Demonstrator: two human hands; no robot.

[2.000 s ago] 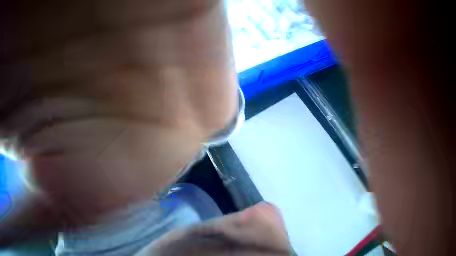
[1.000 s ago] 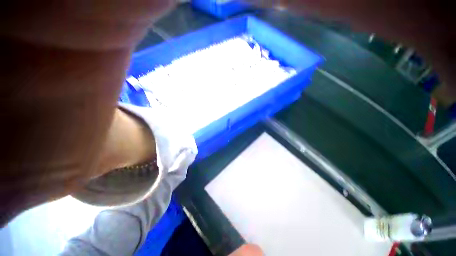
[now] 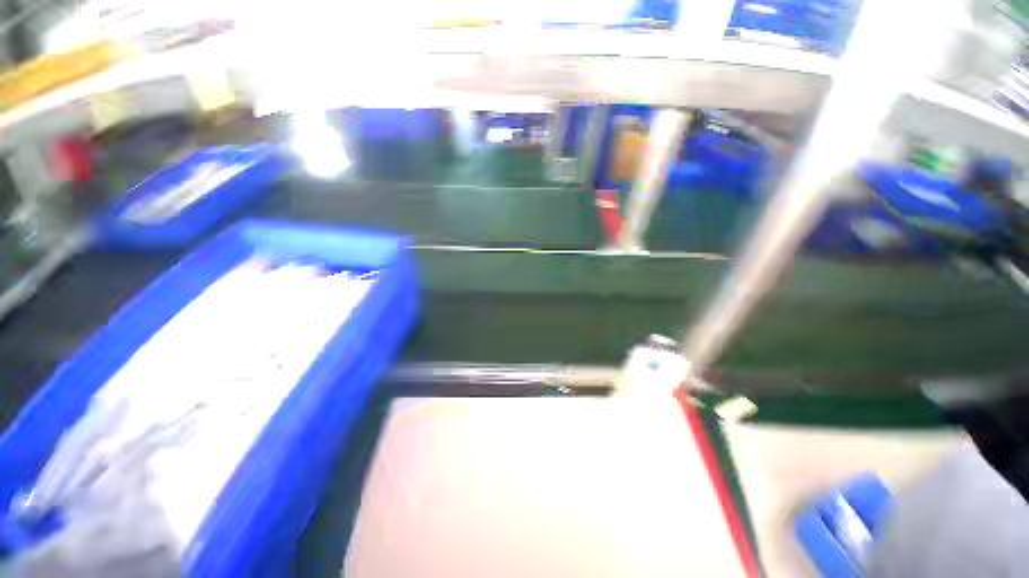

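Observation:
A large blue turnover bin (image 3: 296,452) stands at the left, filled with white, overexposed corded units (image 3: 226,361). A pale mat (image 3: 530,485) lies on the bench at the lower middle. A greyish-white blurred shape (image 3: 96,531) overlaps the bin's near end; whether it is a sleeve or contents I cannot tell. No hand shows clearly; neither my left hand nor my right hand can be made out. The frame is blurred.
A whitish bottle (image 3: 658,367) stands by a slanted post (image 3: 767,243). A red strip (image 3: 718,485) runs beside the mat. A small blue parts box (image 3: 829,531) lies on another pale sheet, beside a grey sleeve-like shape (image 3: 959,519). Another blue bin (image 3: 147,234) is farther left.
The view has swung up and levelled. The hands that filled much of the picture near the lens are gone from it. The far belt, post and shelf now show.

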